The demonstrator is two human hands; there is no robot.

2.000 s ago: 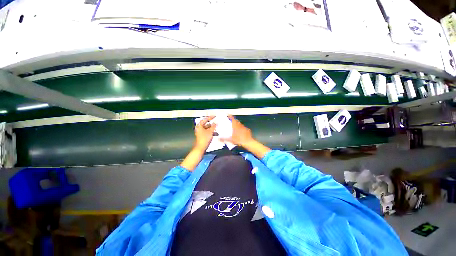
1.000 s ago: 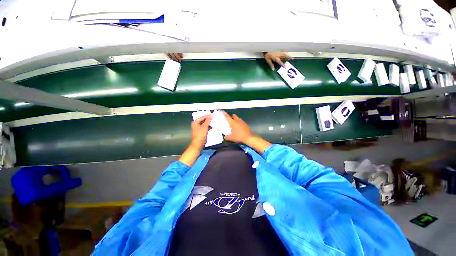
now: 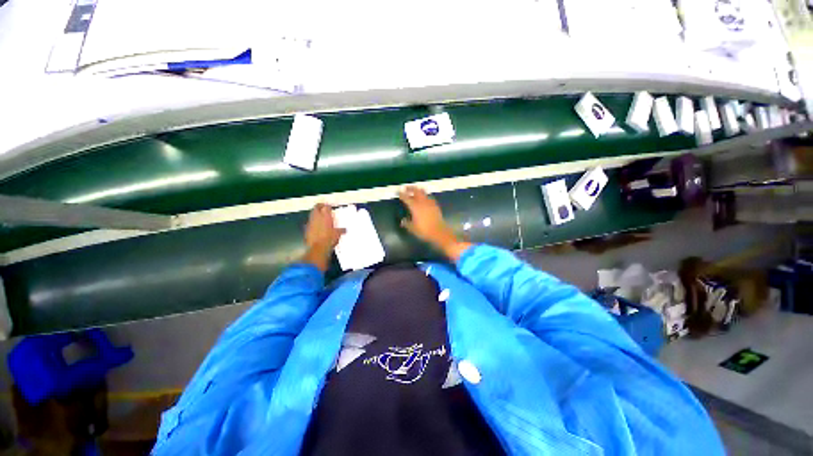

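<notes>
A plain white box (image 3: 359, 239) lies on the dark green side surface (image 3: 169, 264) right in front of me. My left hand (image 3: 323, 236) is at its left edge, with the fingers on that edge and the thumb towards its face. My right hand (image 3: 423, 214) is to the right of the box, apart from it, with fingers spread and empty, near the pale rail. Whether the white piece is one box or a box with a sleeve or lid, I cannot tell.
The green conveyor (image 3: 223, 169) beyond the rail bears a plain white box (image 3: 304, 142), a printed box (image 3: 430, 131) and several more to the right. Two boxes (image 3: 573, 195) lie on the side surface, near a maroon case (image 3: 664, 182). A blue stool (image 3: 67, 363) stands lower left.
My right hand has let go of the white piece and moved right. The other person's hands have left the conveyor. A printed box there now lies further left and turned. The view has shifted and tilted.
</notes>
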